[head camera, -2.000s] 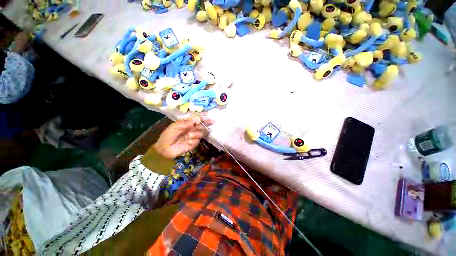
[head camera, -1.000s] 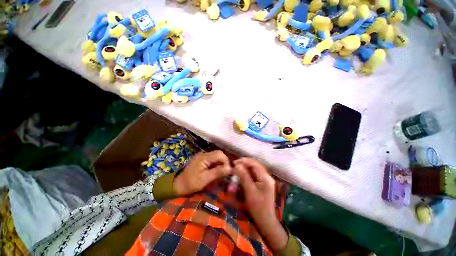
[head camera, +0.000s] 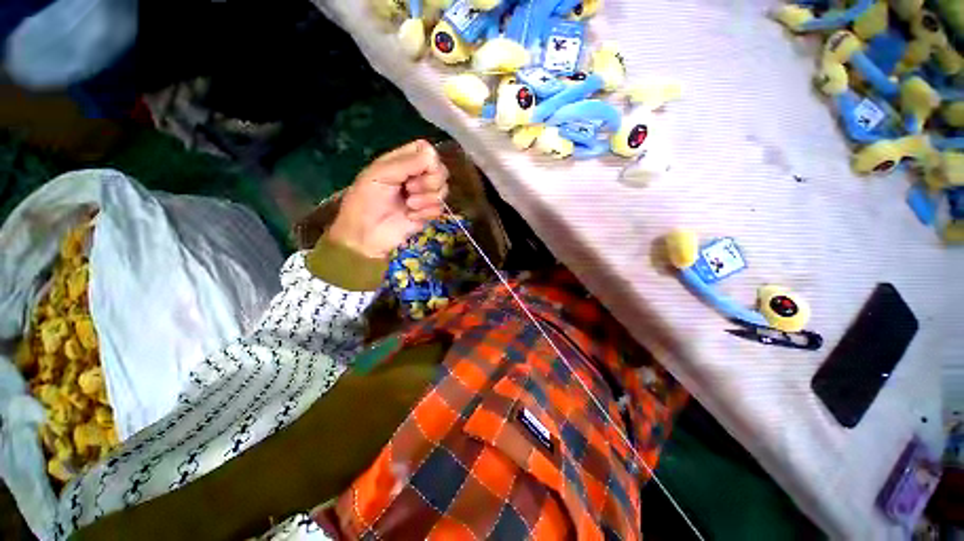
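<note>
My left hand (head camera: 396, 199) is raised over the cardboard box, its fingers closed on a thin pale thread (head camera: 550, 343). The thread runs taut from the fingers across the checked apron (head camera: 476, 433) and out at the bottom edge. My right hand is out of the picture. One plush piece (head camera: 719, 296), a blue tube with yellow ends and a blue-white tag, lies on the table. The dark thread snips (head camera: 777, 336) lie just below its lower end. No needle can be made out.
A plush pile (head camera: 550, 90) lies at the table's near edge, a larger pile (head camera: 898, 95) at far right. A black phone (head camera: 867, 355) and a purple box (head camera: 909, 481) lie right. A cardboard box (head camera: 481, 206) holds more pieces. A white sack (head camera: 148, 317) of yellow pieces stands left.
The view has swung left and down. From both hands together over the lap, my left hand has moved up and away with the thread now drawn taut; my right hand has left the picture.
</note>
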